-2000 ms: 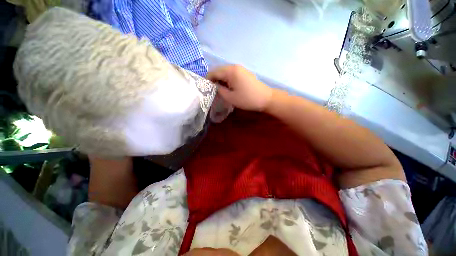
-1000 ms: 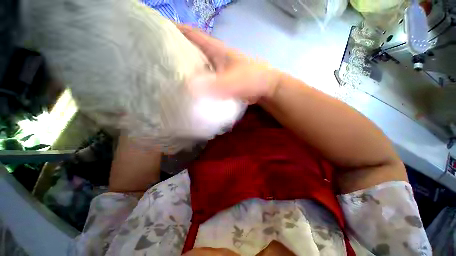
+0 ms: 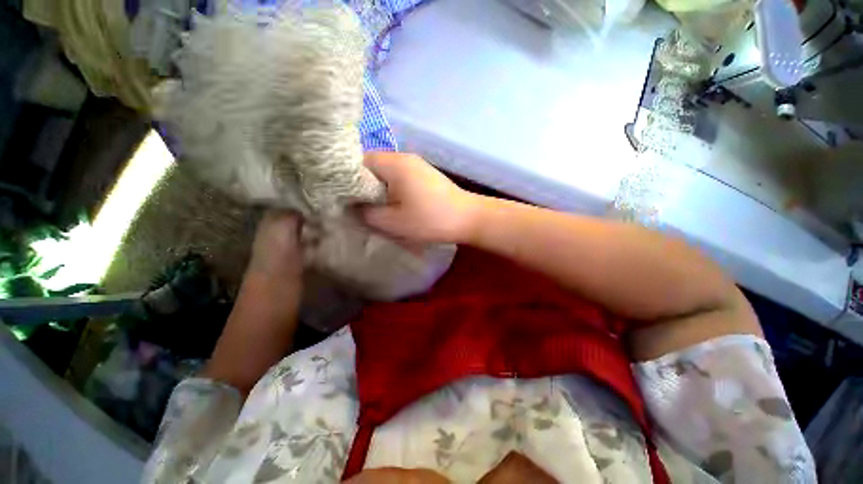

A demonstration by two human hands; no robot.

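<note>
A thick cream, ridged lace roll (image 3: 274,95) is held up in front of me at the left, its lower end over my lap. My right hand (image 3: 416,200) grips its right side, fingers curled into it. My left hand (image 3: 280,242) is at its lower left side, blurred, with the fingers closed on it and partly hidden. A strip of lace trim (image 3: 667,109) lies at the sewing machine's needle area and hangs over the table's front edge.
The white table (image 3: 492,95) crosses the upper right. The sewing machine's pale oval piece (image 3: 783,43) hangs at the top right. Blue checked cloth (image 3: 377,118) lies behind the roll. Yellow-beige cloth (image 3: 104,47) is at the top left. A grey bar (image 3: 71,307) is at the left.
The roll has been turned more upright, and its lower end is now bunched between my hands. My left hand, hidden behind it before, now shows. My right hand has moved onto its right side.
</note>
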